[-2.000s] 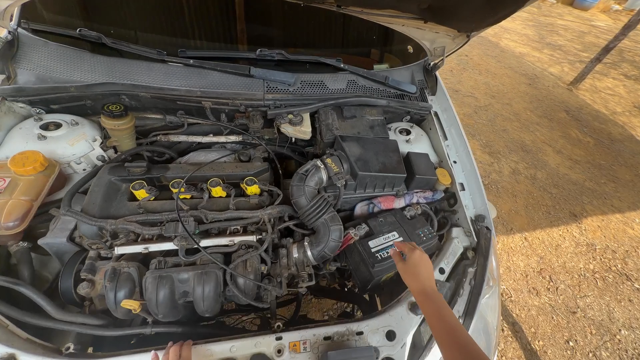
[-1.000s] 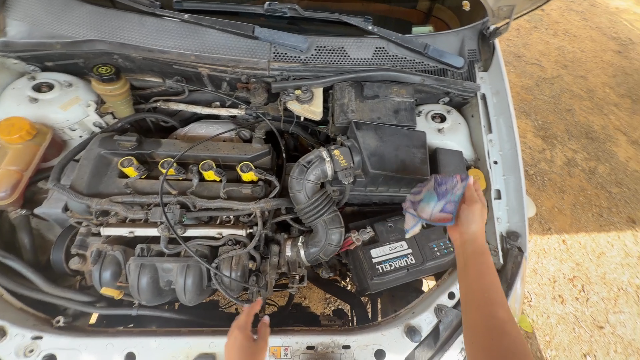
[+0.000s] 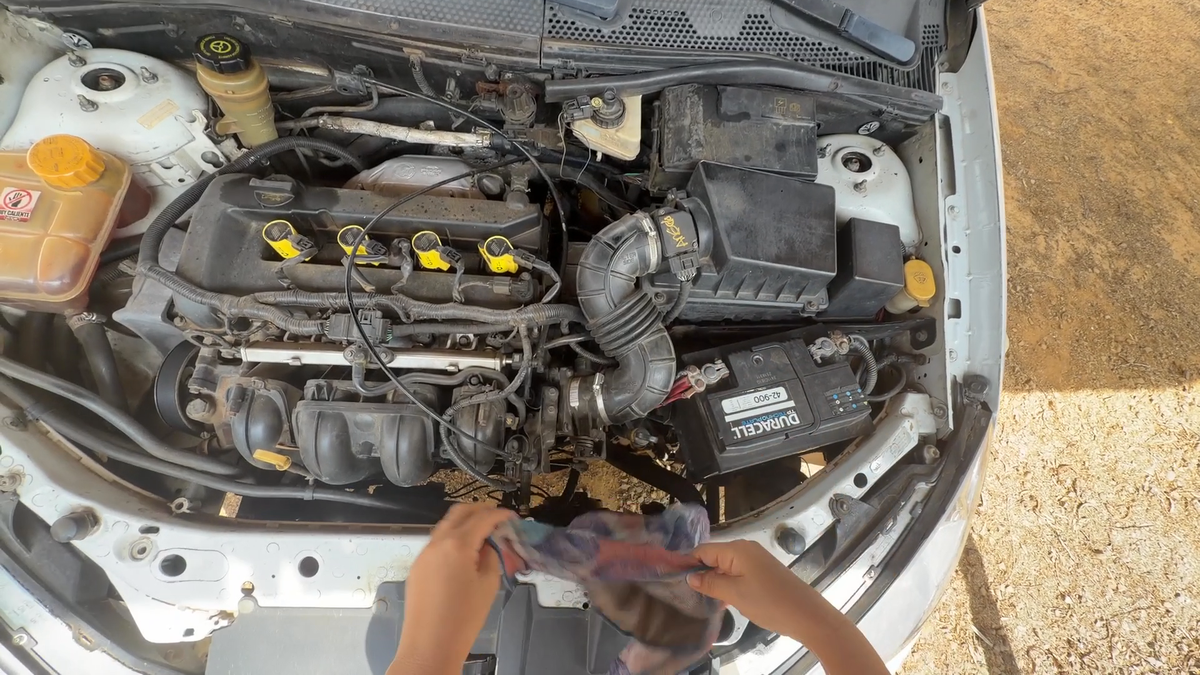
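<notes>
A multicoloured cloth (image 3: 628, 562) is stretched between both hands above the car's white front crossmember (image 3: 356, 562). My left hand (image 3: 464, 553) grips its left end; my right hand (image 3: 750, 581) pinches its right side between thumb and fingers. The cloth's lower part hangs down and is blurred. Beyond my right hand sits a black Duracell car battery (image 3: 769, 403), at a slant, with cable clamps (image 3: 703, 375) at its upper corners. To its left curves the black corrugated air intake hose (image 3: 633, 319). Several yellow-topped ignition coils (image 3: 431, 251) stand in the engine cover (image 3: 375, 211).
An orange-capped coolant tank (image 3: 56, 225) stands at the far left, a brake or steering fluid reservoir (image 3: 239, 94) behind it. The black air filter box (image 3: 764, 234) lies behind the battery. A thin black cable (image 3: 352, 281) loops over the engine. Dry ground (image 3: 1097, 469) shows at right.
The cloth, lying behind the battery two seconds ago and then lifted in my right hand, is now at the front edge, held by both hands. The view has shifted closer and downward.
</notes>
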